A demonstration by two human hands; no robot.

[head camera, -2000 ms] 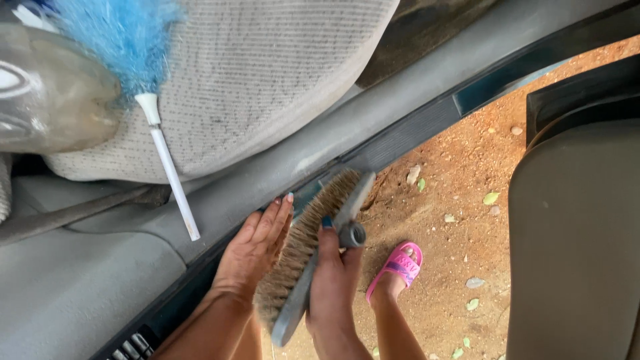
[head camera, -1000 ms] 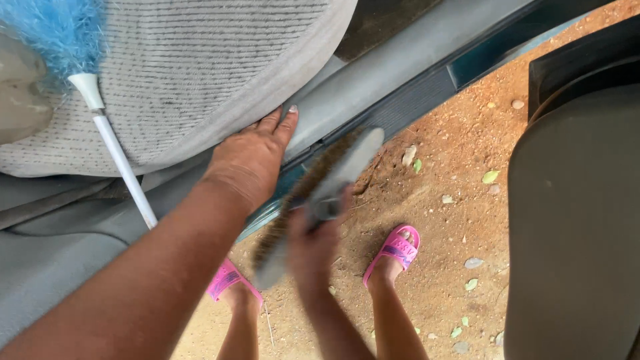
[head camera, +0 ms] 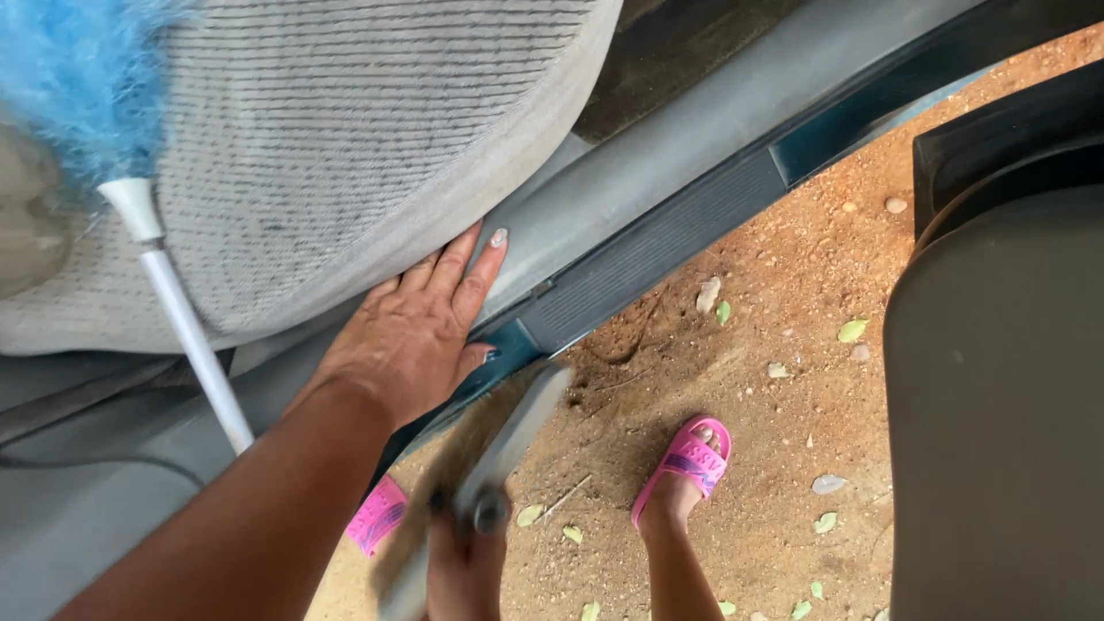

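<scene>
My left hand [head camera: 405, 332] lies palm down with its fingers spread on the grey plastic sill trim [head camera: 638, 198] of a car's door opening, beside the fabric seat [head camera: 345, 103]. My right hand [head camera: 466, 561] grips a push-broom head [head camera: 509, 431] by its back, near the round handle socket; the brush is blurred. Its brown bristles face left, toward the dark painted edge of the sill. A blue fluffy duster [head camera: 95, 86] with a white handle lies across the seat at the upper left.
A ribbed black step plate [head camera: 655, 250] runs along the sill. The dark door panel [head camera: 992, 388] stands at the right. Below is sandy ground [head camera: 776, 362] with leaves and small stones, where my feet stand in pink slides [head camera: 690, 461]. A translucent container [head camera: 30, 207] shows at the left edge.
My left hand has left its place beside the bristles and now rests on the sill trim by the seat. The brush in my right hand has moved down, away from the step plate.
</scene>
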